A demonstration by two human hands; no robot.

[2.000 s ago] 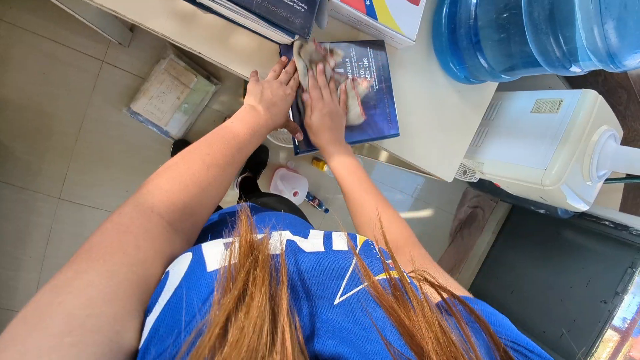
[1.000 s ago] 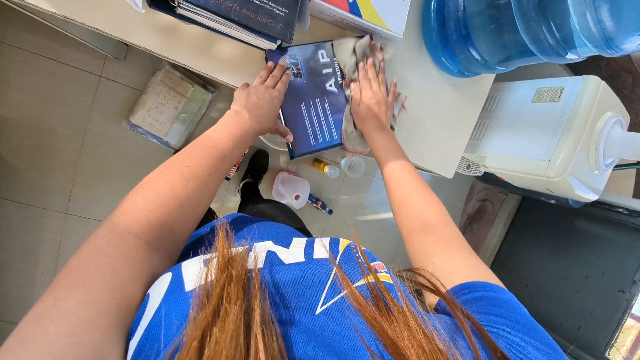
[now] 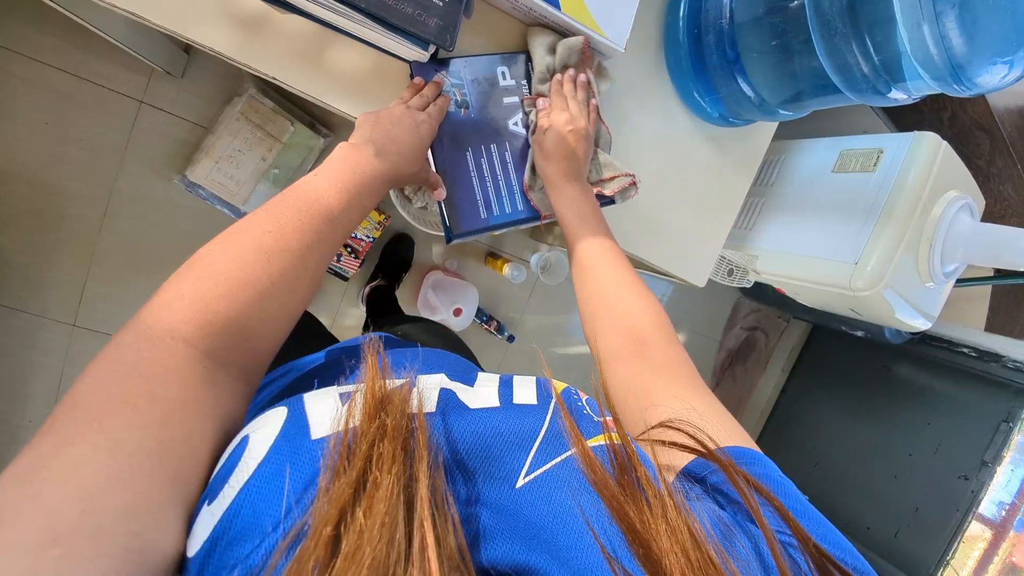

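Note:
A dark blue hardcover binder or book (image 3: 488, 152) with printed white writing lies at the front edge of the cream table. My left hand (image 3: 404, 136) rests on its left side, fingers spread on the cover and thumb at the near left edge. A crumpled grey-beige cloth (image 3: 612, 172) with red stitched edging covers the right side of the book and reaches past it. My right hand (image 3: 566, 124) presses flat on the cloth, fingers pointing away from me. The book's right edge is largely hidden under cloth and hand.
Beyond the book lie stacked dark binders (image 3: 392, 24) and a white box (image 3: 576, 16). A blue water jug (image 3: 720, 64) stands on the table (image 3: 680, 184) at right, near a white water dispenser (image 3: 848, 216). On the floor are a basket (image 3: 416, 212), a plastic jug (image 3: 448, 300), bottles and old folders (image 3: 244, 148).
Two seconds ago both hands were close together, with the cloth across the book's left and middle. My right hand and the cloth have since moved to its right side; the left hand stays at the left edge.

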